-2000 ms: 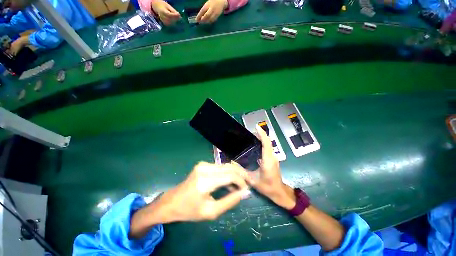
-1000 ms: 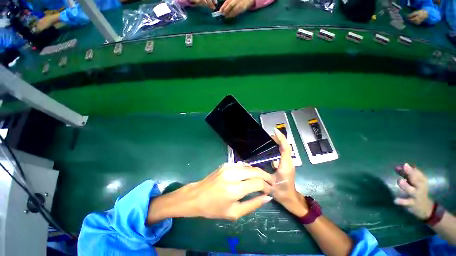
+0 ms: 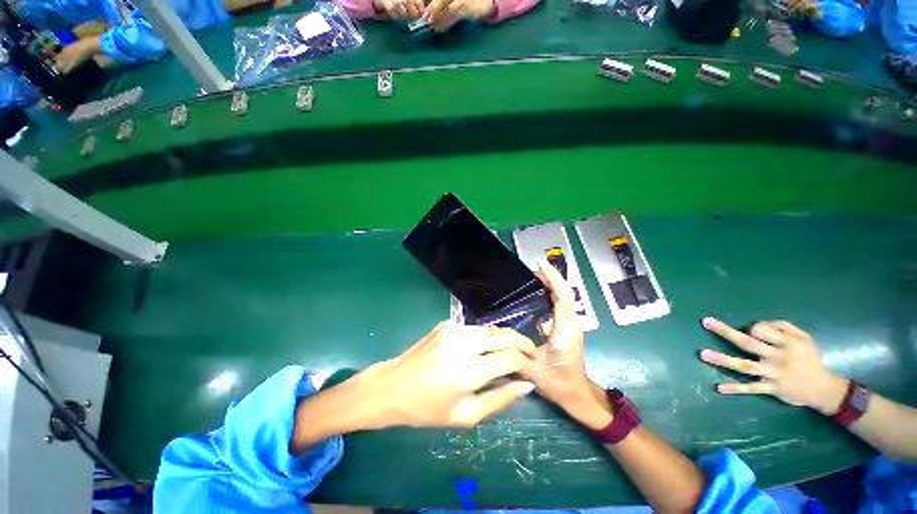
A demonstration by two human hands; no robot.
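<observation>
A display module [image 3: 471, 256], glossy black face up and tilted, is held at its lower right end by my right hand [image 3: 561, 351], with a maroon wristband. My left hand [image 3: 452, 376] is bent over the module's lower end. Its fingertips are close together beside my right palm; whether they grip anything is hidden. Two more modules lie silver back up on the bench: one [image 3: 538, 236] partly behind my right fingers, one [image 3: 623, 271] fully visible with an orange patch and black flex cable. A pale edge of something shows beneath the held module.
Another person's hand [image 3: 779, 363] with a dark red wristband is spread over the bench [image 3: 302, 291] at right. Small metal parts [image 3: 714, 73] are spaced along the belt's far side. Across it are a clear bag [image 3: 297, 45] and other people's hands. A white machine [image 3: 60, 402] stands left.
The other person's hand came in from the right, moved left, and spread its fingers. My right hand still holds the module; my left hand has shifted slightly at its lower end.
</observation>
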